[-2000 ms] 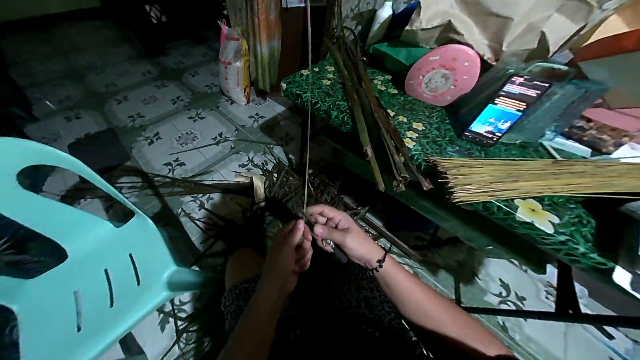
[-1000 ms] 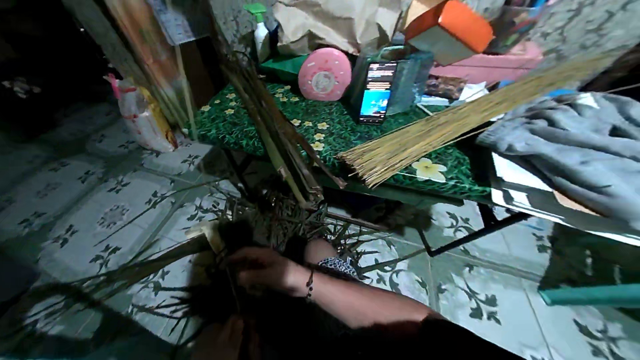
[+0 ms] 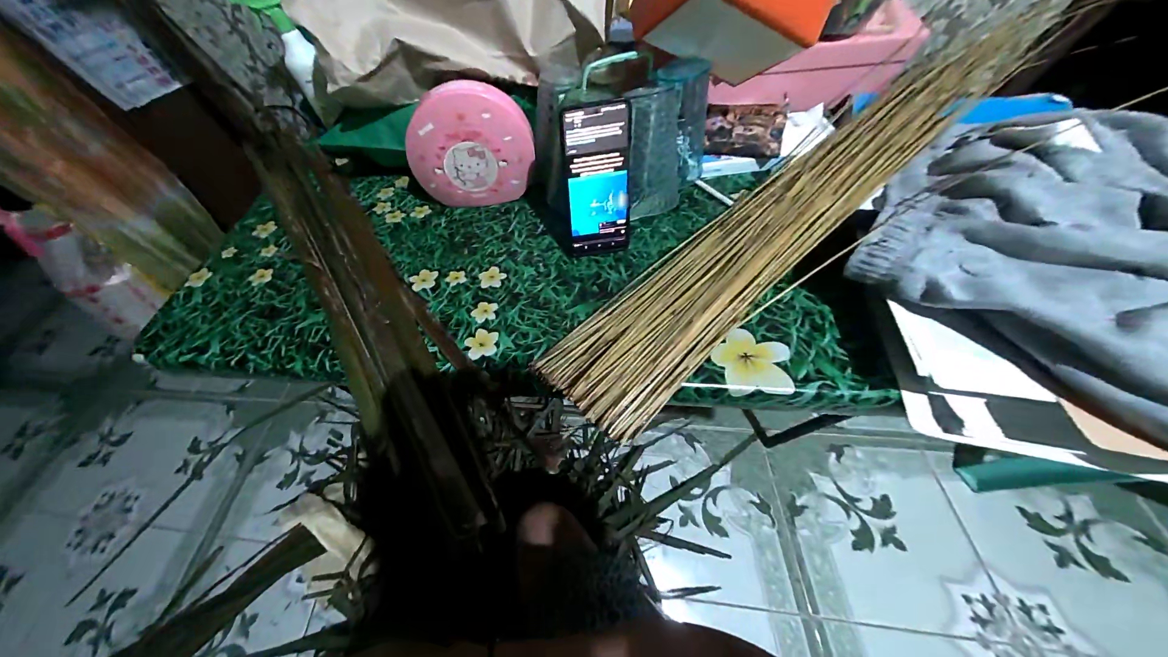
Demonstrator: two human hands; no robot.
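Neither my left hand nor my right hand can be made out; part of a bare arm shows at the bottom edge, in deep shadow. A knee [image 3: 540,526] is just above it. A bundle of thin yellow-brown palm-leaf midribs [image 3: 730,246] lies slantwise on the table, its cut ends over the near edge. Long brown palm leaves or stalks [image 3: 338,265] lean across the table's left part, their lower ends in the dark. Stripped green leaf scraps [image 3: 630,493] are heaped on the floor around the knee.
The low table has a grass-print cover [image 3: 511,283]. On it stand a lit phone [image 3: 596,178], a pink round case [image 3: 470,143] and a brown paper bag [image 3: 438,46]. A grey cloth [image 3: 1040,210] lies at right. A plastic bag [image 3: 100,283] is on the floor at left.
The view has swung right and closer to the table. My hands, together on a thin strip two seconds ago, are no longer visible. The green plastic chair has left the view.
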